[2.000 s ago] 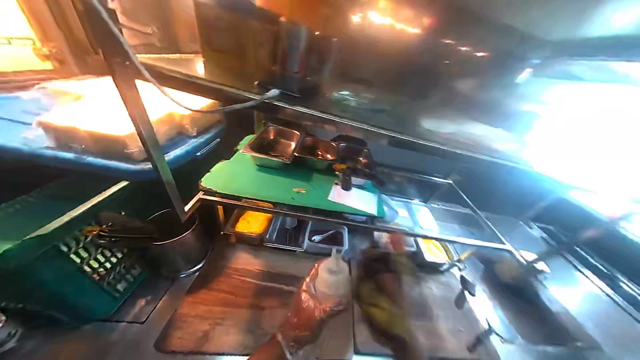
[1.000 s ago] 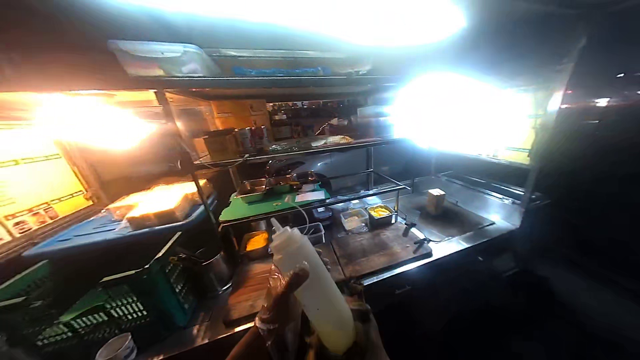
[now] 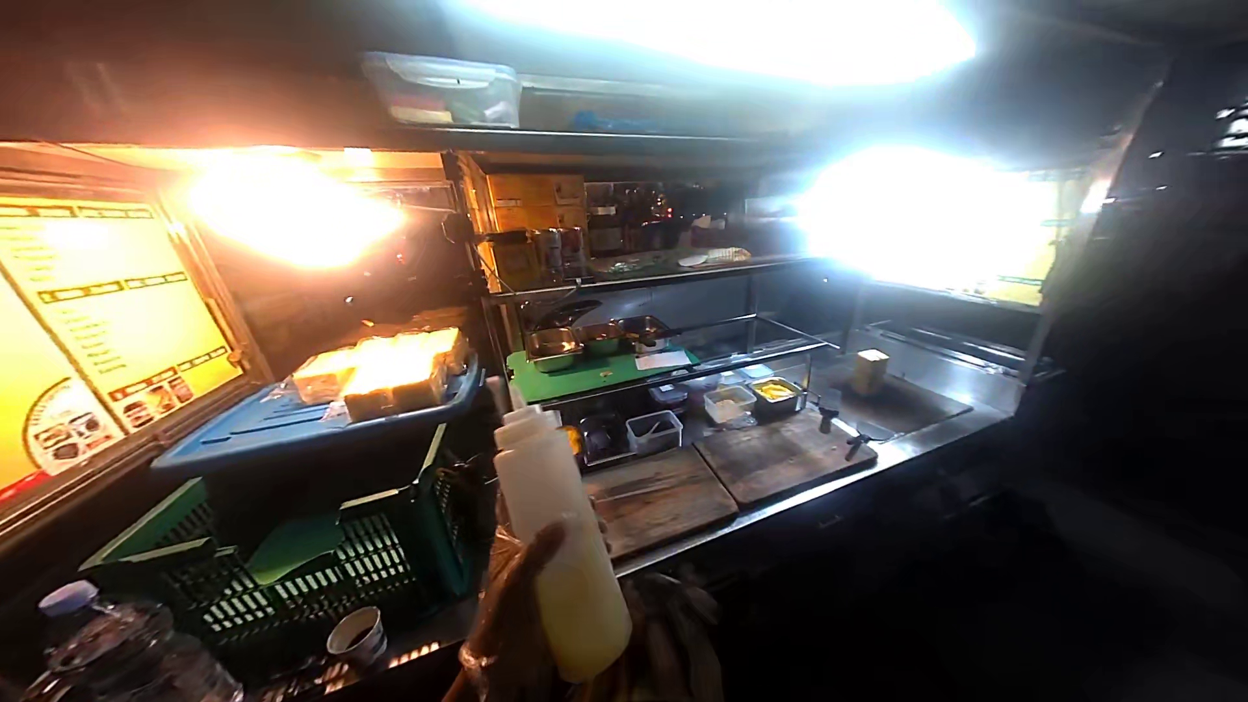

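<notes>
My left hand, in a clear plastic glove, is closed around a translucent squeeze bottle with pale yellowish contents. The bottle leans with its nozzle up and to the left, in front of the counter's near edge. Just right of its base is my right hand, dark and blurred; whether its fingers hold anything is unclear. Beyond the bottle lie a left wooden board and a right wooden board, with dark-handled utensils at the latter's right edge.
Behind the boards stand a metal pan with yellow food and a clear tub. Metal pans rest on a green board. At left are a green crate, wrapped bread on a blue lid, a cup and a plastic bottle.
The view has swung up and back from the counter. Two seconds ago the squeeze bottle was over the boards; one second ago and now it is held up, leaning left.
</notes>
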